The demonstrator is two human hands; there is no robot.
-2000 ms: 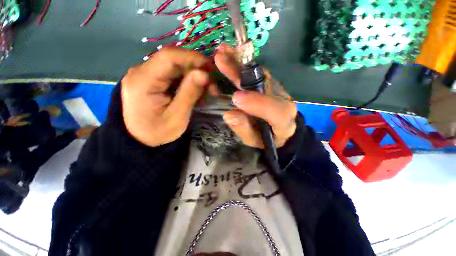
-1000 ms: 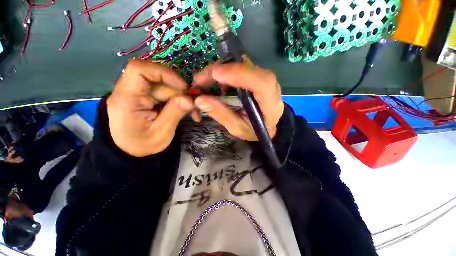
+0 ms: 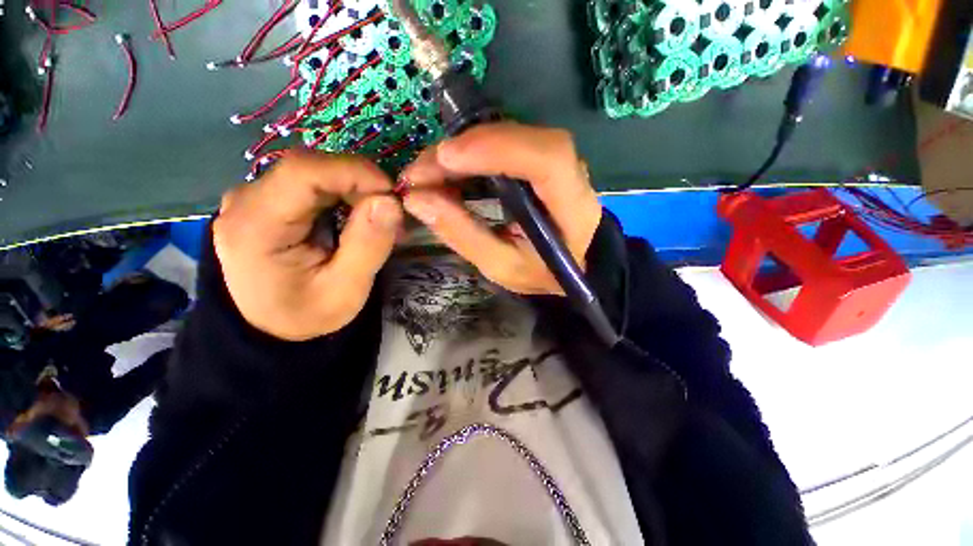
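Note:
My left hand [image 3: 309,243] and my right hand [image 3: 512,208] meet in front of my chest, near the table's front edge. Their fingertips pinch a tiny red wire lead [image 3: 401,189] between them; most of it is hidden by the fingers. My right hand also holds the soldering iron [image 3: 461,98], its metal barrel pointing up and left over the green circuit board panel [image 3: 368,80]. Several red-and-black wire leads with small white end plugs stick out from the panel's left side. The iron's tip is cut off by the top edge.
Loose leads [image 3: 126,77] lie on the green mat [image 3: 171,149] at left. Stacked blank panels [image 3: 704,53] lie at upper right, beside an orange box [image 3: 894,32] and black cord [image 3: 784,133]. A red frame [image 3: 816,267] is below table level. A dark-clothed person [image 3: 53,395] shows at lower left.
The hands first came together at the fingertips around the red lead and have stayed together. The view has shifted, so the table things sit higher; the person at left has changed pose.

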